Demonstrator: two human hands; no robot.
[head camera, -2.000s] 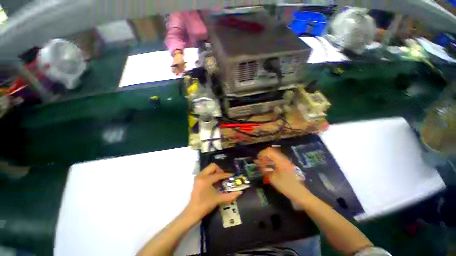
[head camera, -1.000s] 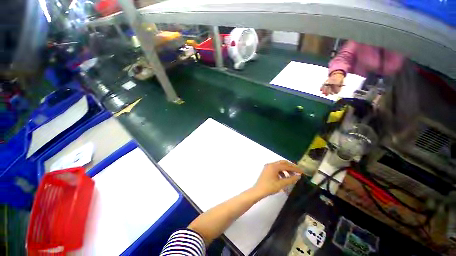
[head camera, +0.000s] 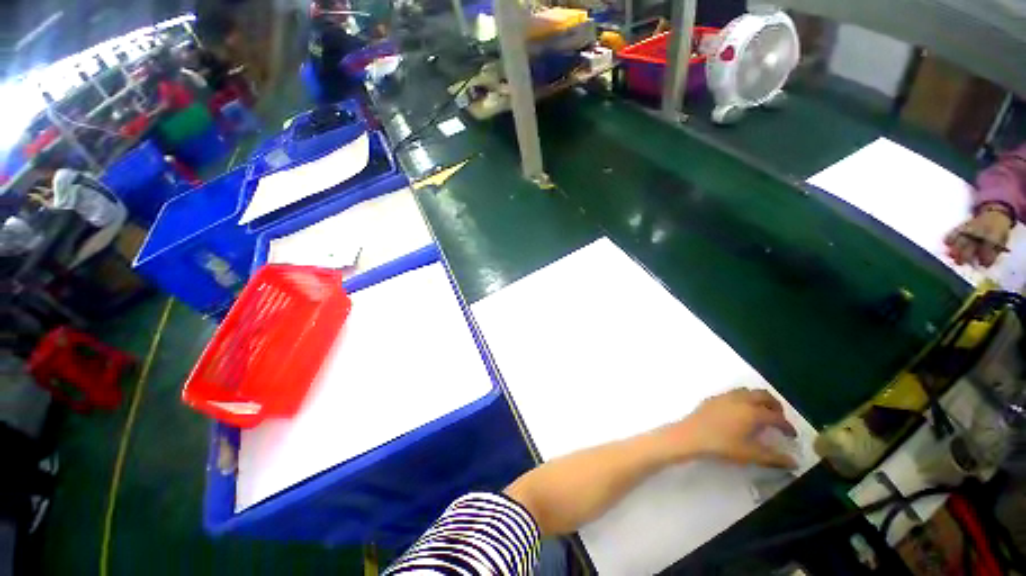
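My left hand (head camera: 743, 428), in a striped sleeve, lies low over the right part of the white bench sheet (head camera: 619, 349), fingers curved down. A small blurred pale thing (head camera: 774, 482) shows just below the fingers; whether the hand grips it cannot be told. My right hand is not in view. A red plastic basket (head camera: 276, 343) sits tilted on the white sheet over the blue bin (head camera: 371, 478) at the left.
More blue bins (head camera: 197, 231) stand behind the basket. Cables and instruments (head camera: 945, 450) are cut off at the right. A metal post (head camera: 520, 96) rises from the green bench. A white fan (head camera: 754, 62) and another person's hand (head camera: 981, 234) are at the back.
The view has swung left, so the basket and bins show more fully and most of the black panel is gone. My left hand has come lower over the sheet. My right hand has left view.
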